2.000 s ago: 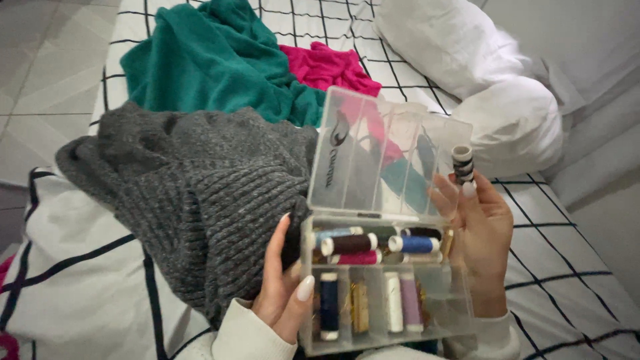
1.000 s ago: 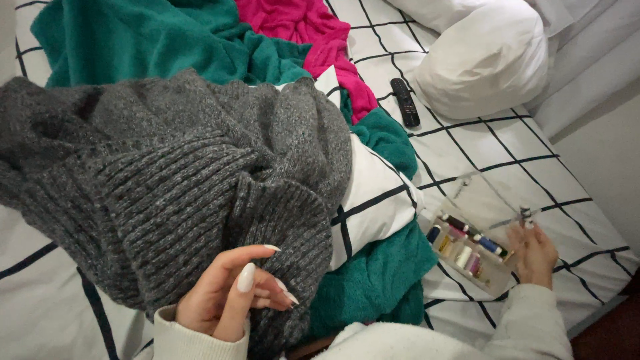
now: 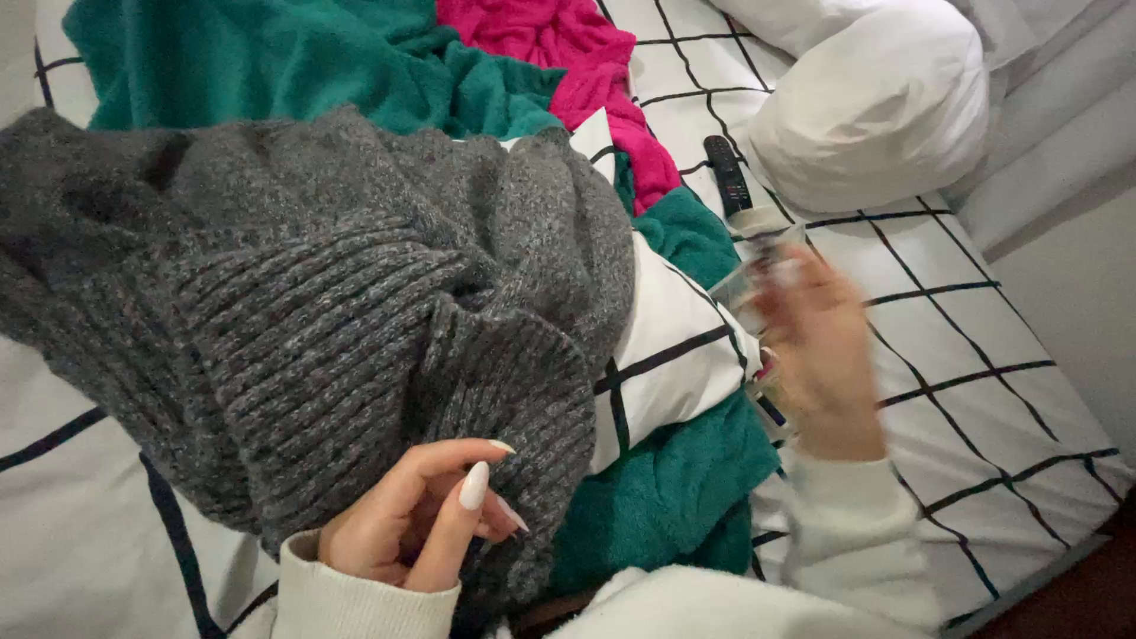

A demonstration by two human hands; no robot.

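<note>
My left hand (image 3: 417,519) rests over the ribbed part of a grey knitted garment (image 3: 337,355), palm turned up, thumb and fingers apart, with nothing visible between them. To the right, my right hand (image 3: 821,346) is blurred. At its fingertips is a small dark and white thread spool (image 3: 774,257), also blurred. Behind and under that hand, a clear plastic thread case (image 3: 770,408) shows only in part, beside the checked pillow; most of its spools are hidden.
A teal fleece cloth (image 3: 311,62) and a pink cloth (image 3: 612,98) lie beyond the knit. Past them are a black remote control (image 3: 728,173) and a white pillow (image 3: 874,106). The knit lies partly over a checked pillow (image 3: 679,355) on the checked bedsheet (image 3: 958,355).
The open thread case, held up in my hands two seconds ago, is down on the bed at the right. My left hand has let go of it. My right hand has moved up from beside the case.
</note>
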